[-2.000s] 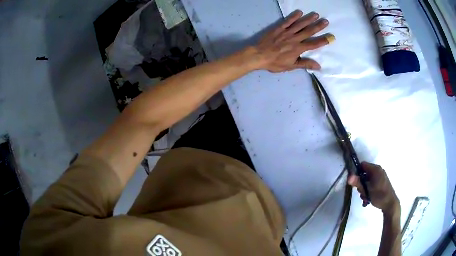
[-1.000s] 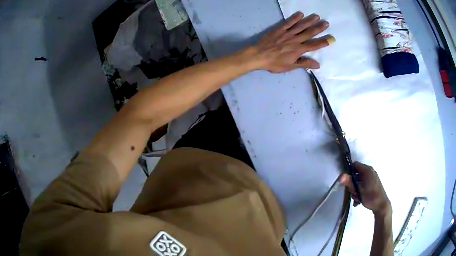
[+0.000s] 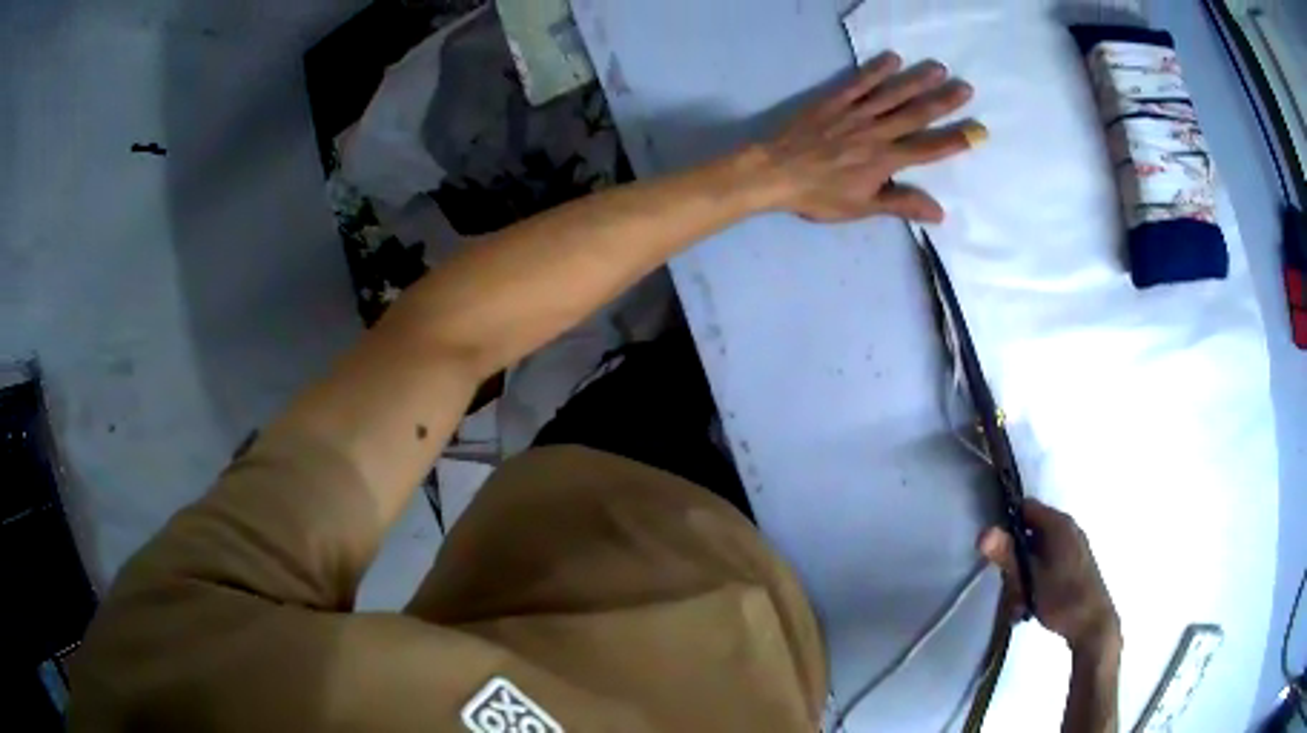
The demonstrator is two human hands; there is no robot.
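Note:
My right hand [image 3: 1058,576] grips the handles of long black shears [image 3: 988,408] with a brass-coloured pivot. The blades lie along the left edge of a big white paper pattern [image 3: 1147,430], with their tips just below my left thumb. My left hand [image 3: 874,143] lies flat with fingers spread over the pattern's edge and holds nothing; a yellow band is on one fingertip. A thin whitish strip [image 3: 917,647] and an olive strip [image 3: 989,685] hang below the shears by my right hand. Whether the blades are fully closed is hard to tell.
A cloth-wrapped weight [image 3: 1164,158] with navy ends lies on the pattern. A slim whitish bar [image 3: 1184,679] lies at lower right. A red and black tool [image 3: 1296,279] is at the right rim. The pale table [image 3: 803,358] has crumpled scraps [image 3: 416,129] below its left edge.
The view has shifted, so the table and weight sit lower in the picture. The shears look more upright and their blades closer together. My left hand stays flat on the pattern's edge.

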